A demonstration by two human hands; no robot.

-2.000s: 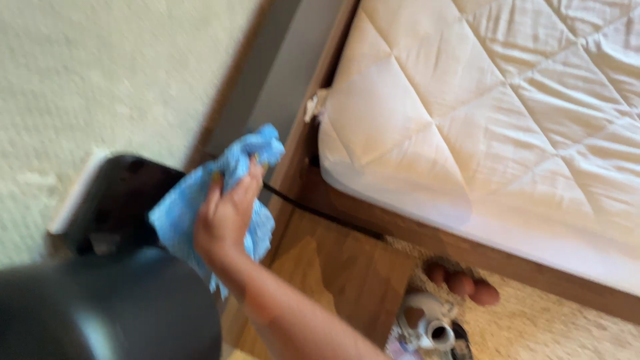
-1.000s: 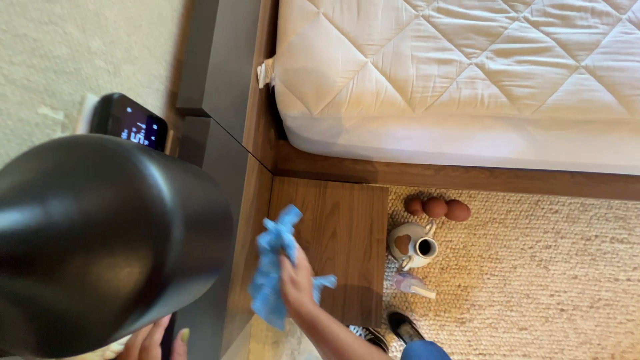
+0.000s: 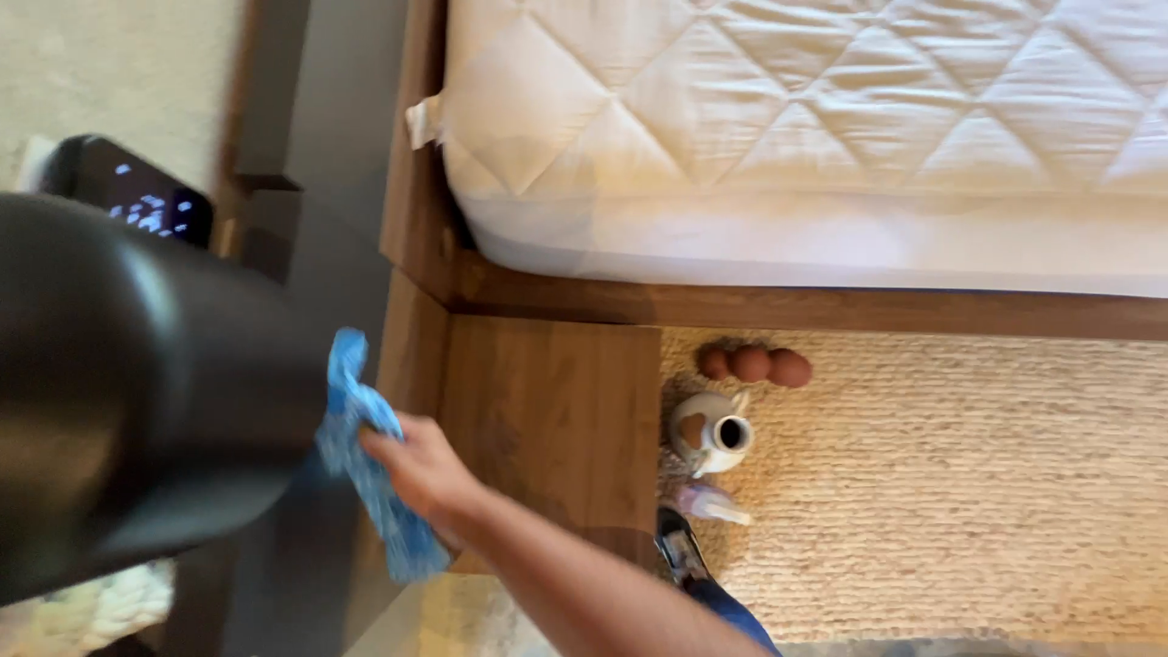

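My right hand grips a crumpled blue cloth, held against or just in front of the dark headboard panel. To its left, a large dark rounded object, possibly a lampshade, fills the near left and hides part of the panel. Right of the hand lies the bare top of a wooden bedside shelf. A black device with a lit display shows above the dark object, its digits blurred. My left hand is out of the frame.
A quilted white mattress rests in a wooden bed frame. On the woven rug are reddish-brown balls, a two-handled ceramic vase, a plastic bottle and a shoe.
The right hand with the blue cloth has moved from over the wooden shelf to the headboard panel beside the dark object. The left hand, seen at the lower left one second ago, has left the view.
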